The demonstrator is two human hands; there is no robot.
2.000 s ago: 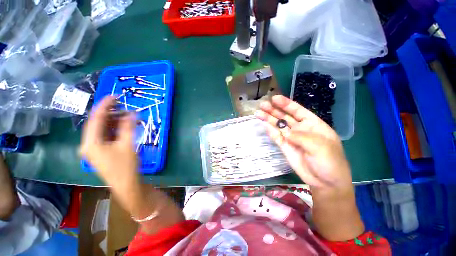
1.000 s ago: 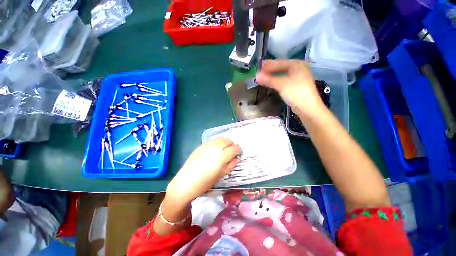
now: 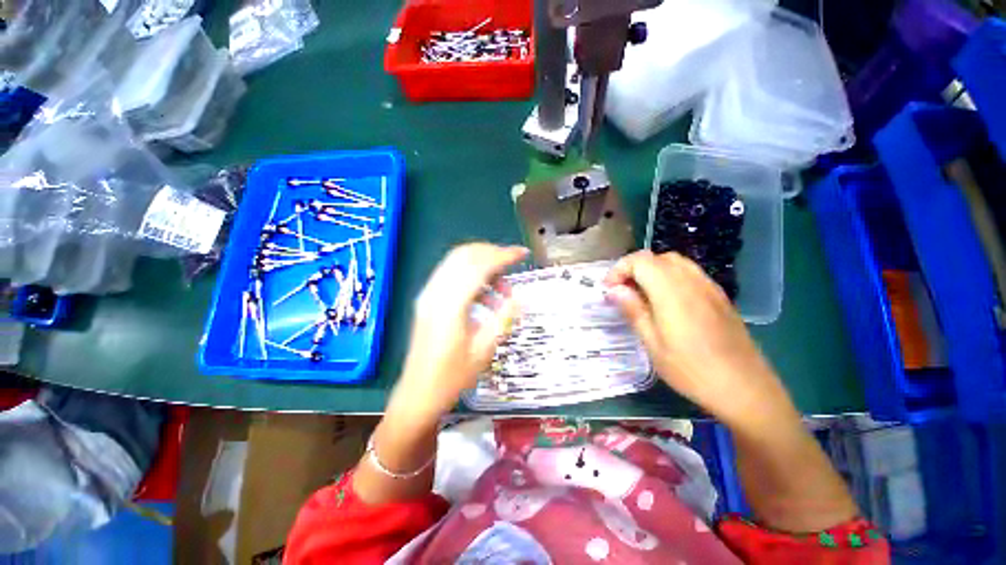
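A clear plastic box of pins (image 3: 563,359) lies nearest my body, full of thin silvery pins. My left hand (image 3: 466,320) is over its left edge, fingers curled and blurred; whether it holds a pin cannot be told. My right hand (image 3: 678,315) is at its upper right corner, fingertips together; what is between them is hidden. A small dark piece shows near the box's far edge. The fixture block (image 3: 582,196) on the press base has a dark spot on top. The press ram (image 3: 592,110) stands above it. A clear box of black rings (image 3: 697,232) is right of the press.
A blue tray (image 3: 392,265) with scattered pin assemblies is at left. A red bin (image 3: 469,82) of small silvery parts is behind. Clear bags (image 3: 83,210) lie far left. Empty clear boxes (image 3: 761,83) are behind right, blue parts bins (image 3: 866,276) at the right edge.
My right hand has come back from the fixture block to the pin box's corner. My left hand has risen from among the pins to the box's left edge. The view has shifted slightly.
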